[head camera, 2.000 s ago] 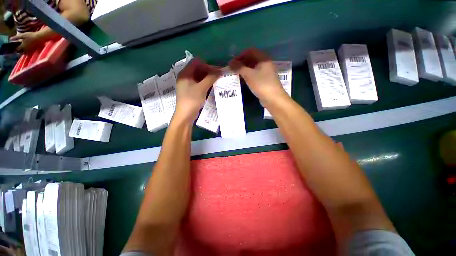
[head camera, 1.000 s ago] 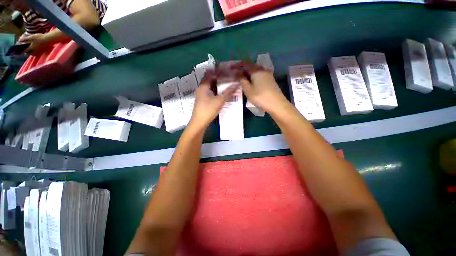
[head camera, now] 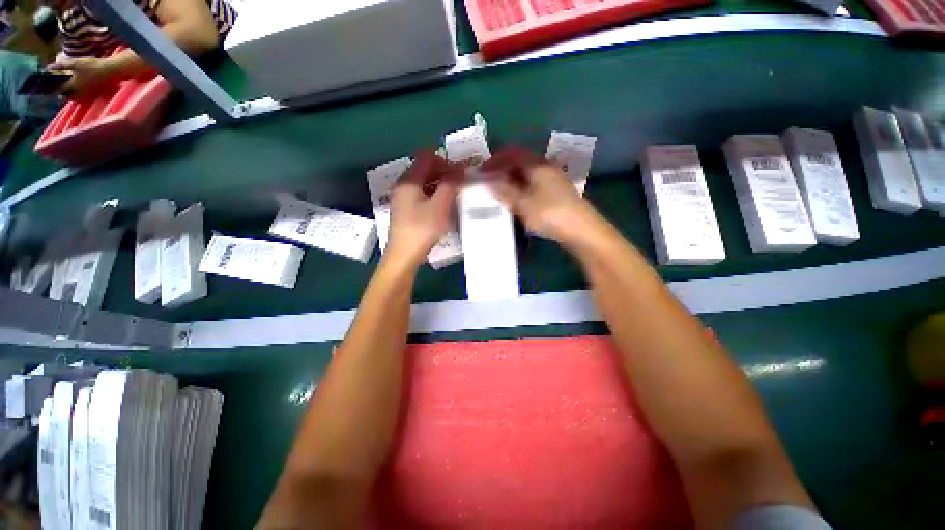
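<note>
A white printed carton lies lengthwise in front of me, its near end over the pale guide rail. My left hand and my right hand grip its far end from both sides, fingertips blurred. The end flap is hidden under the fingers. Other cartons lie close behind my left hand, one with a raised flap. Another carton lies just beyond my right hand.
More cartons lie on the green belt, at left and right. A pink-red mat is below my forearms. A bundle of white pieces stands lower left. A grey bracket, white box and red trays are beyond. A person's arm shows upper left.
The cartons on the belt have shifted right in view. My hands remain at the far end of the middle carton, with their fingers moved.
</note>
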